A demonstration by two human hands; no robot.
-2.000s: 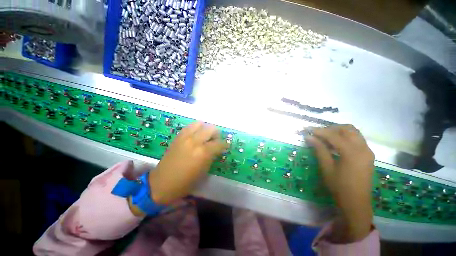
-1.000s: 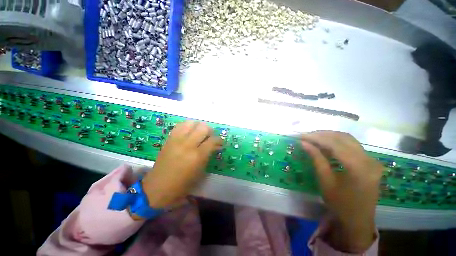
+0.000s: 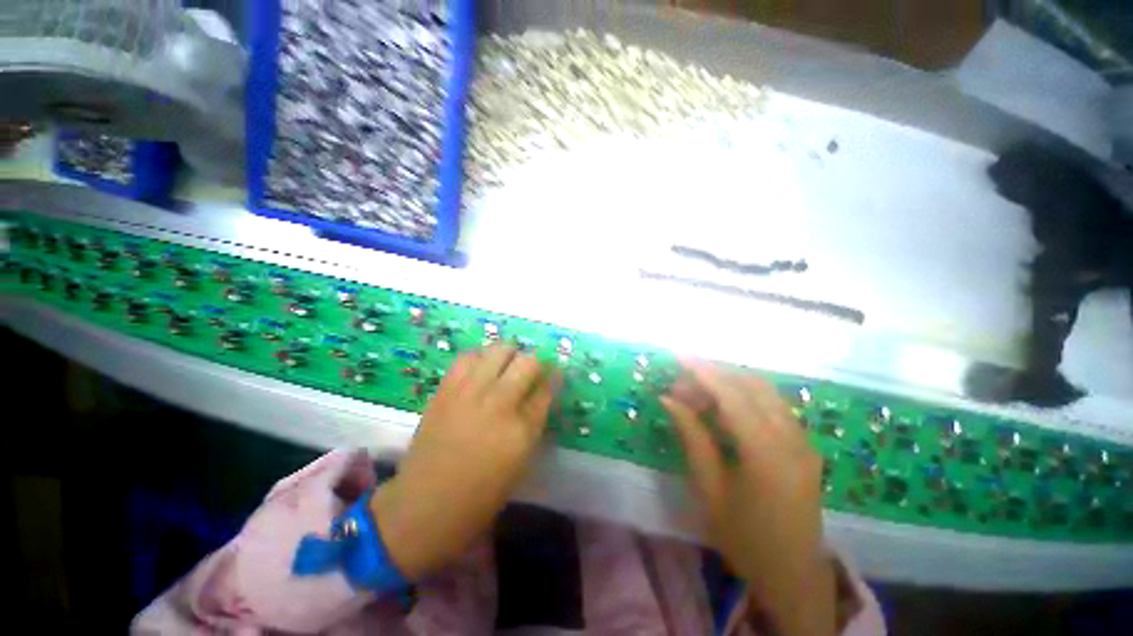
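Note:
The long green circuit board panel (image 3: 609, 404) lies across the bench front, dotted with small parts. My left hand (image 3: 478, 435), with a blue band (image 3: 360, 547) on its wrist, is over the middle of the panel, fingers bent down at the boards. My right hand (image 3: 746, 454) is over the panel to the right, thumb and fingertips close together near the boards. The picture is blurred, and I cannot tell whether either hand holds a part.
A large blue bin (image 3: 459, 149) of silver cylinders stands behind the panel. Right of it are a cream pile (image 3: 596, 93) and dark strips (image 3: 758, 296). A fan (image 3: 137, 75) and small blue bin (image 3: 155, 172) are left. A black crumpled thing (image 3: 1056, 273) lies right.
My right hand has moved left along the panel, nearer to my left hand. My left hand stays over the middle, slightly lower. The view has shifted a little.

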